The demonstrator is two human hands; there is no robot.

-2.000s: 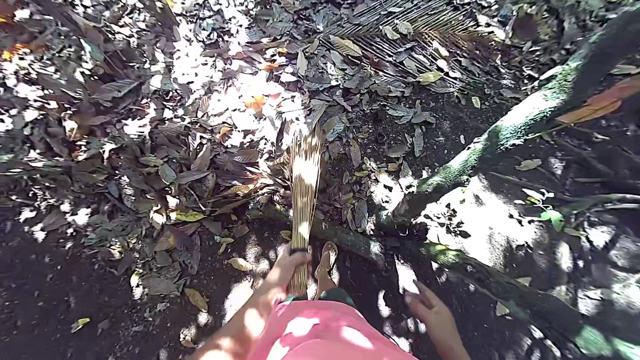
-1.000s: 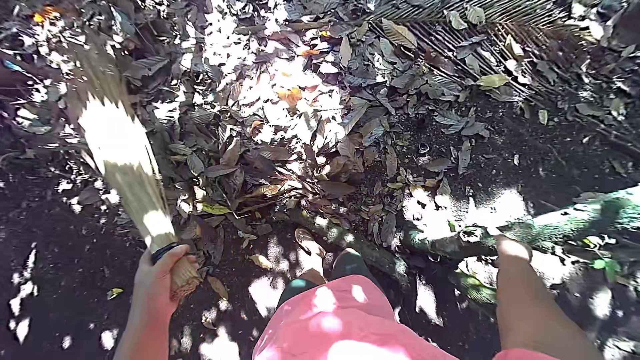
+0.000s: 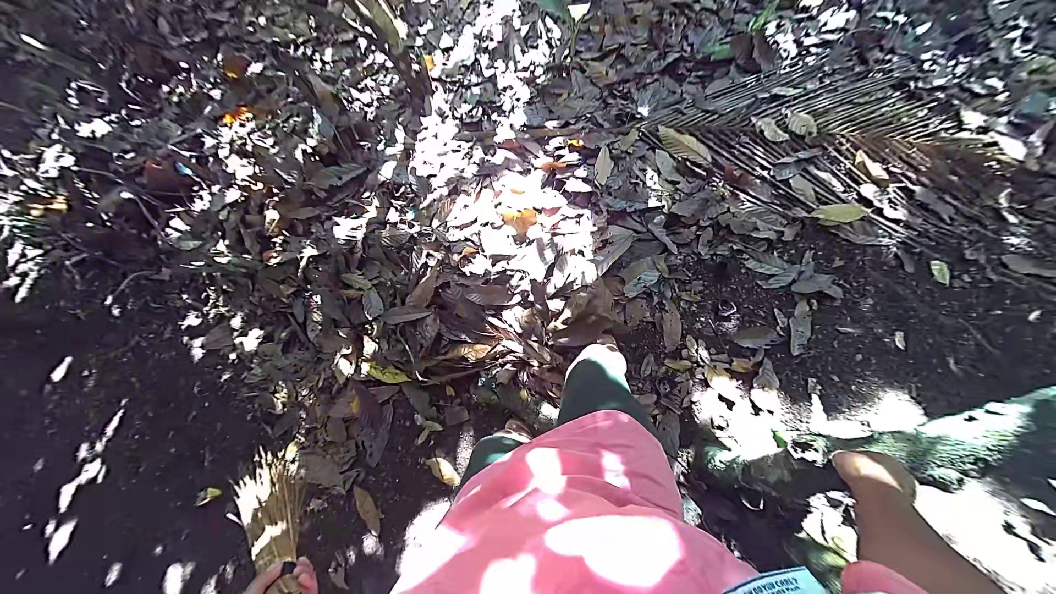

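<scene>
At the bottom left edge, my left hand (image 3: 285, 576) is closed around the bound handle of a stick broom (image 3: 272, 507), whose bristles point up and away over dark soil. My right hand (image 3: 874, 477) is at the lower right, near a mossy tree trunk or root (image 3: 973, 433); its fingers are blurred, and whether it touches the wood cannot be told. Dry leaves (image 3: 462, 338) lie heaped in front of my feet, partly in bright sun.
A dried palm frond (image 3: 825, 140) lies among leaves at the upper right. My legs (image 3: 598, 384) are at the centre, one foot at the leaf heap's edge. A thin upright stem (image 3: 404, 49) stands at the top. Dark soil (image 3: 124, 429) spreads at the left.
The broom, earlier stretched out forward and then to the left, is now low at the bottom left with my left hand. One leg has stepped forward to the leaves. My right arm has moved outward.
</scene>
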